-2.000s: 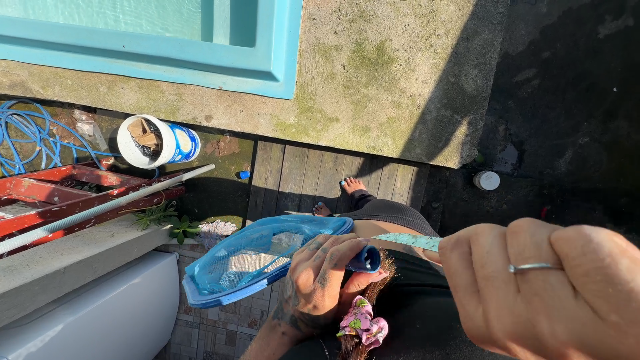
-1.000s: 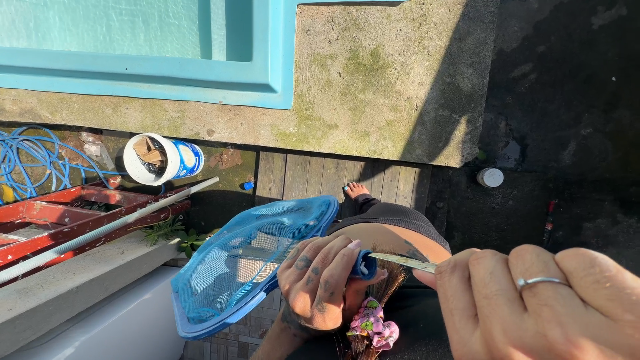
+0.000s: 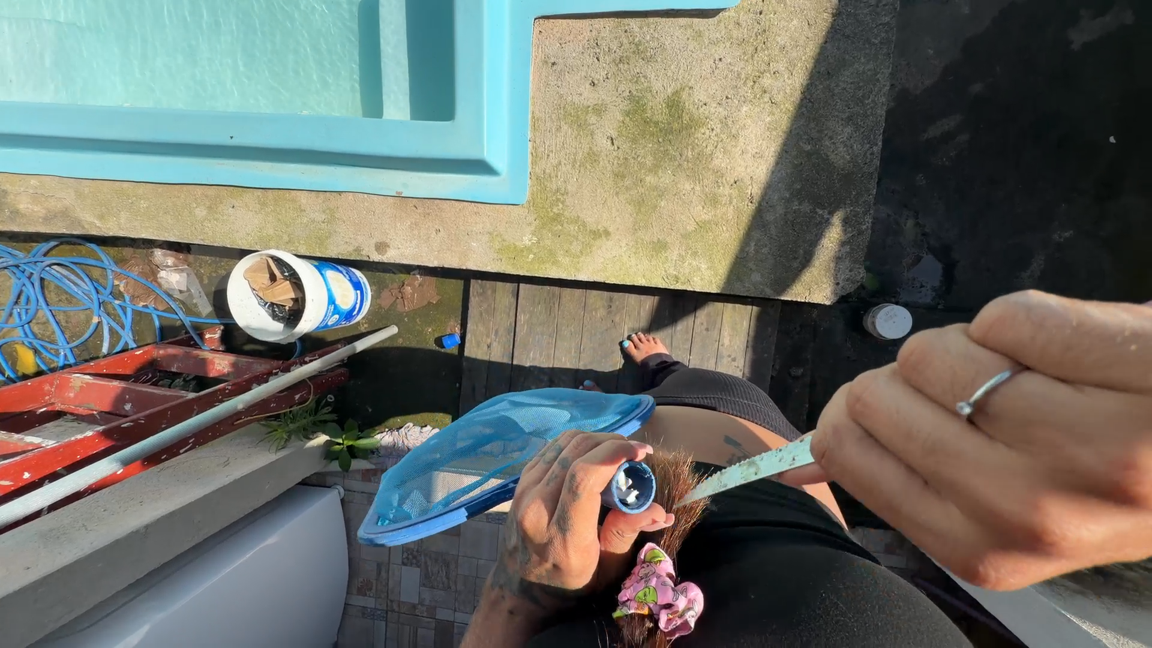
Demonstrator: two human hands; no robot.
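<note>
My left hand (image 3: 571, 513) is wrapped around the blue plastic handle socket (image 3: 632, 487) of a pool skimmer net (image 3: 504, 450). The socket's open end faces up and white bits show inside it. The net's blue mesh and frame extend to the left of the hand. My right hand (image 3: 972, 441), with a ring on one finger, grips a serrated knife (image 3: 751, 468) whose blade is speckled pale green. The blade points left, its tip a little right of the socket and apart from it. Hair tied with a pink scrunchie (image 3: 657, 594) hangs below the socket.
A light blue pool (image 3: 504, 108) set in concrete lies ahead. To the left are a white bucket (image 3: 310, 295) with debris, a coiled blue hose (image 3: 72, 297), a red ladder (image 3: 135, 396) and a pale pole (image 3: 198, 427). A white round object (image 3: 887, 321) stands at the right.
The knife tip, at the socket's mouth one second ago, is now clear of it. My left hand has tilted the socket so that its opening faces the camera.
</note>
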